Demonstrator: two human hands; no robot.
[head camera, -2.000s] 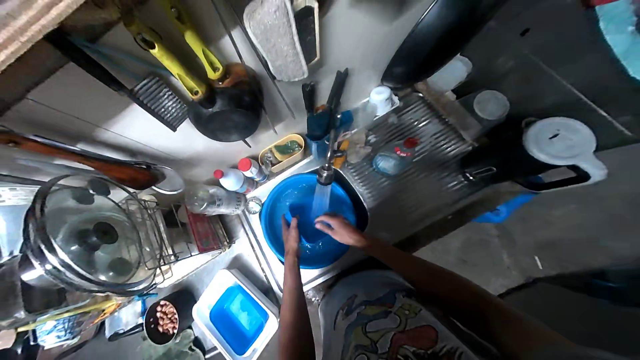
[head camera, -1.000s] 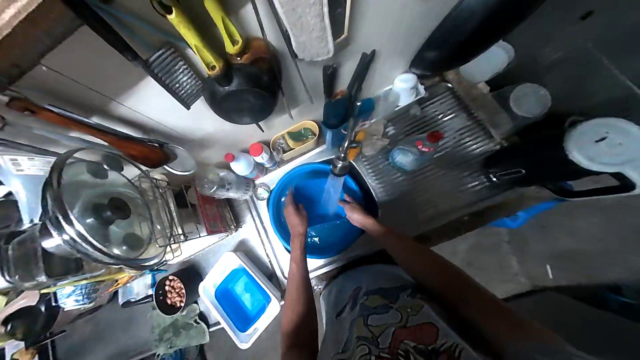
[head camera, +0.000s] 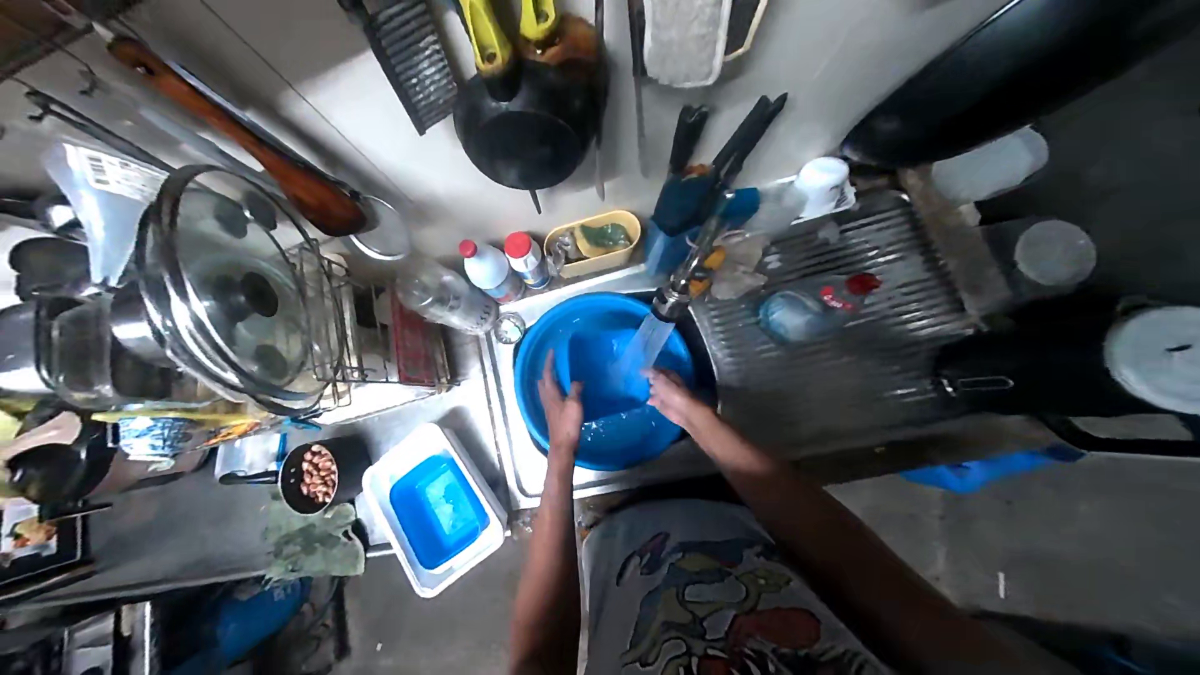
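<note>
In the sink stands a round blue plastic basin (head camera: 600, 452). Inside it, a smaller blue plastic container (head camera: 595, 361) is tilted between my hands; its full shape is hard to make out against the basin. My left hand (head camera: 562, 408) grips its left edge, thumb on the inner side and fingers outside. At its right edge is my right hand (head camera: 670, 394), fingers curled on the rim and partly hidden. Water streams from the metal faucet (head camera: 670, 298) into the container, beside my right fingers. Some water with bubbles lies in the basin's near part.
A ribbed metal drainboard (head camera: 872, 272) adjoins the sink at right. Behind the basin stand red-capped bottles (head camera: 487, 269) and a yellow tray (head camera: 592, 264). At left are a white tub (head camera: 422, 581) with a blue container, a pot (head camera: 319, 480) holding brown pieces, and glass lids (head camera: 239, 291) on a rack.
My hands have stayed over the basin under the running water. The blue container shows more clearly between them now than two seconds ago. The view has shifted.
</note>
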